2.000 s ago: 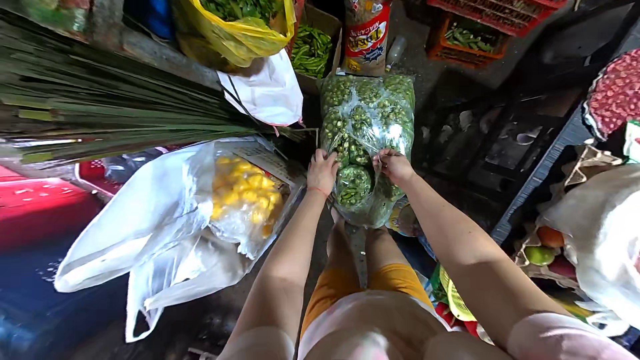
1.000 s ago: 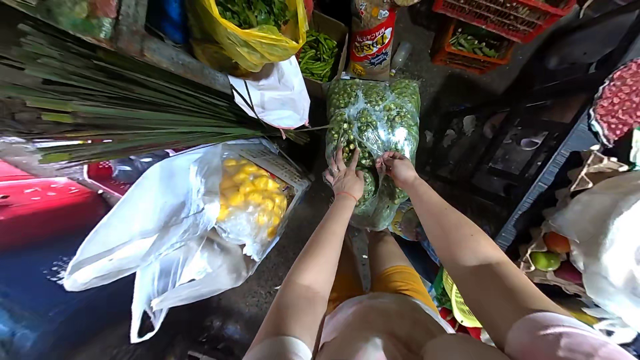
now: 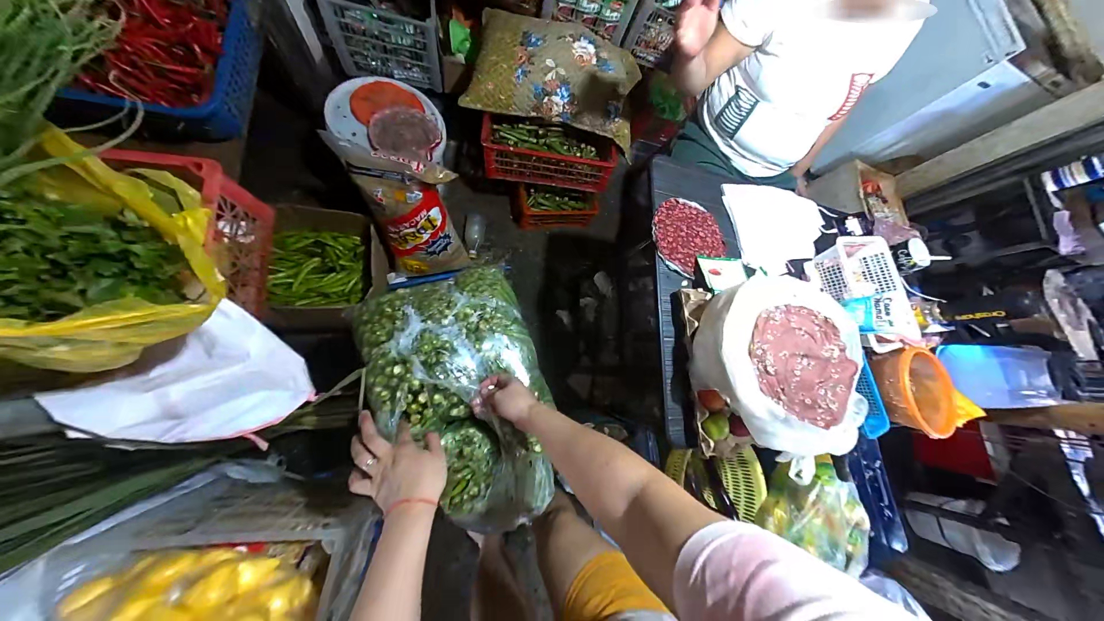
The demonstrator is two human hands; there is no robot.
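Observation:
A large clear plastic bag of small green vegetables (image 3: 448, 345) stands in front of me, bulging, with a rounder bundle of green pieces (image 3: 470, 466) at its near end. My left hand (image 3: 401, 466), with a ring and a thin red wristband, lies with spread fingers against the bag's near left side. The fingers of my right hand (image 3: 504, 398) pinch the plastic film near the bag's middle, on its right part.
Left are green chilies in a box (image 3: 316, 269), a yellow bag of leafy greens (image 3: 95, 319) and yellow produce in plastic (image 3: 190, 586). A printed sack (image 3: 418, 224) stands behind. Right, a dark table (image 3: 668, 302) holds a white sack (image 3: 724, 371); a person (image 3: 776, 86) stands beyond.
The view has swung to the right and up, bringing the person and table into sight. My left hand has opened its fingers against the bag since the earliest frame; my right hand keeps its pinch.

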